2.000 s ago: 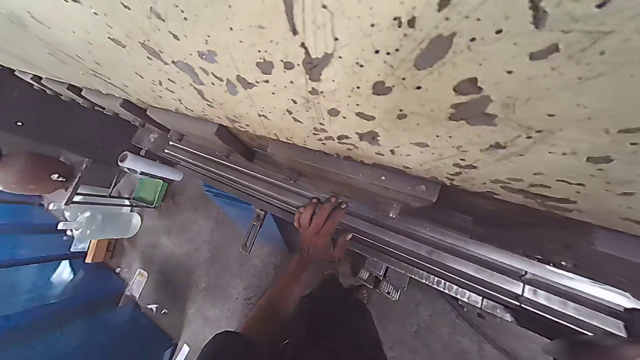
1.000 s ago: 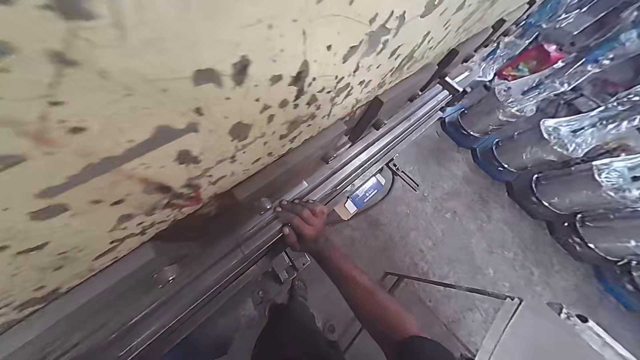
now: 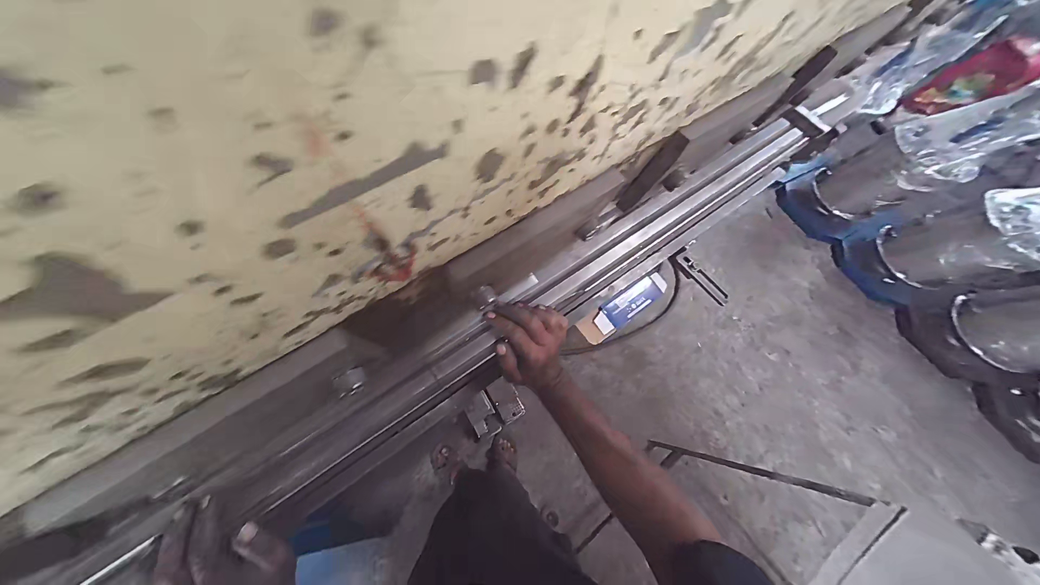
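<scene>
A long steel rail (image 3: 634, 244) with lengthwise grooves runs diagonally along the foot of a machine. My right hand (image 3: 532, 341) lies on its middle stretch, fingers curled over the bars beside a small metal fitting (image 3: 486, 296), thumb lower down. At the bottom left, my left hand (image 3: 227, 548) is blurred and partly cut off by the frame; its fingers are apart over the same rail, and I see nothing held in it. Above the rail rises the machine's cream-painted panel (image 3: 390, 122), its paint chipped. Dark clamp blocks (image 3: 654, 172) stand along the panel's lower edge.
Under the rail, an open blue-and-white carton (image 3: 630, 301) lies by a black cable and a slotted bracket (image 3: 700, 278). A metal pedal-like part (image 3: 496, 410) is near my feet. Grey cylindrical parts (image 3: 934, 244) with plastic wrapping line the right. A thin metal frame (image 3: 764, 471) crosses the floor.
The view has swung strongly toward the cylindrical parts since the earliest frame. My left hand, outside the frame one second ago, is now at the bottom left. My right hand remains on the rail.
</scene>
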